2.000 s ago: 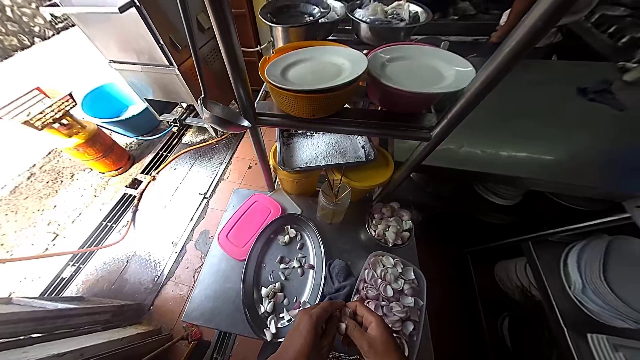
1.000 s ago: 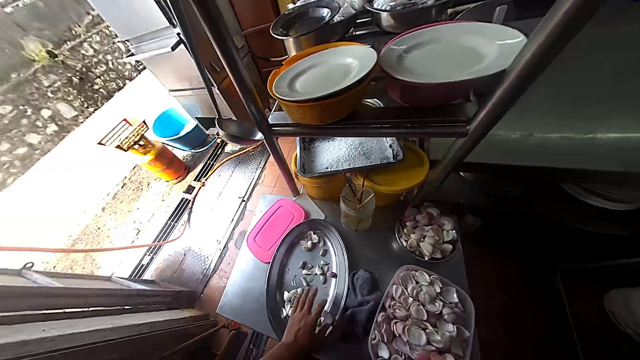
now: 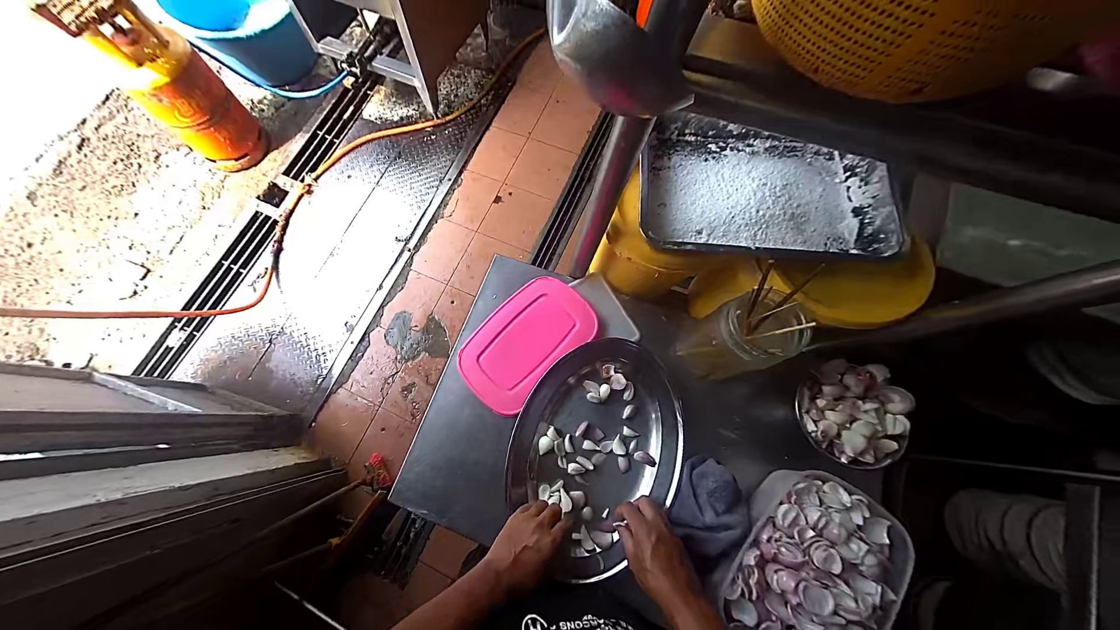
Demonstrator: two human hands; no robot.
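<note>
An oval steel tray (image 3: 667, 420) lies on the metal table, with scattered pale and purplish shallot pieces (image 3: 576, 451) in it. My left hand (image 3: 528, 544) is at the tray's lower left edge, fingers bent down by the pieces; what it holds is hidden. Across from it, my right hand (image 3: 649, 544) is over the lower right rim, with a small pale piece seemingly at its fingertips. A plastic tub (image 3: 901, 560) heaped with shallot pieces stands at the lower right, and a round bowl (image 3: 801, 420) of similar pieces stands behind it. A grey cloth (image 3: 710, 499) lies between tray and tub.
A pink plastic lid (image 3: 528, 345) touches the tray's upper left. Behind are a glass jar (image 3: 744, 337) with sticks, a tray of white powder (image 3: 761, 197) and yellow tubs (image 3: 910, 289). A shelf post (image 3: 617, 188) rises behind the table. An orange hose (image 3: 385, 133) crosses the floor.
Two seconds ago both hands were together beside the tub of shallot pieces; one second ago one hand was seen spread over the tray. Now both are at the tray's near end. The view has shifted.
</note>
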